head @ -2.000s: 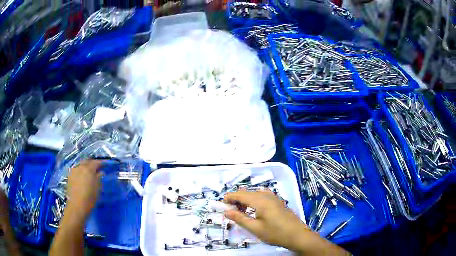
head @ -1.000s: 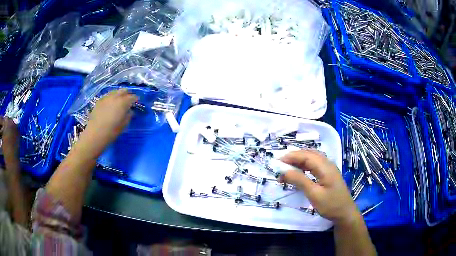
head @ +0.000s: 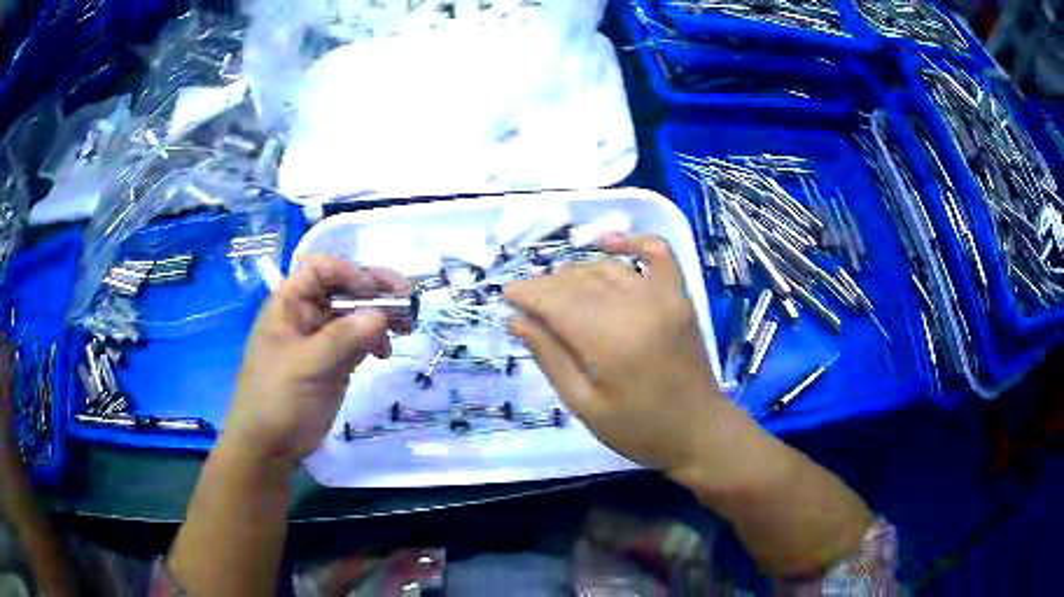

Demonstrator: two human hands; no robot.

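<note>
My left hand [head: 306,350] is over the left part of the white tray [head: 385,464] and pinches a short silver metal tube [head: 376,304], its end pointing right. My right hand [head: 624,338] is over the right part of the tray, back of the hand up, fingers bent towards the left hand. What its fingertips hold is hidden or too blurred to tell. Thin rods with dark heads [head: 473,416] lie loose in the tray, below and between the hands.
A left blue tray [head: 193,391] holds metal tubes, partly under a clear plastic bag [head: 146,222]. A right blue tray [head: 869,385] holds slim silver units [head: 776,233]. A glaring white tray [head: 455,117] lies beyond. More filled blue trays stand far right. Another person's arm [head: 26,525] shows at left.
My left hand has moved from the left blue tray to the white tray and now holds a tube. My right hand has turned palm down, its fingers nearer the left hand. The view has shifted.
</note>
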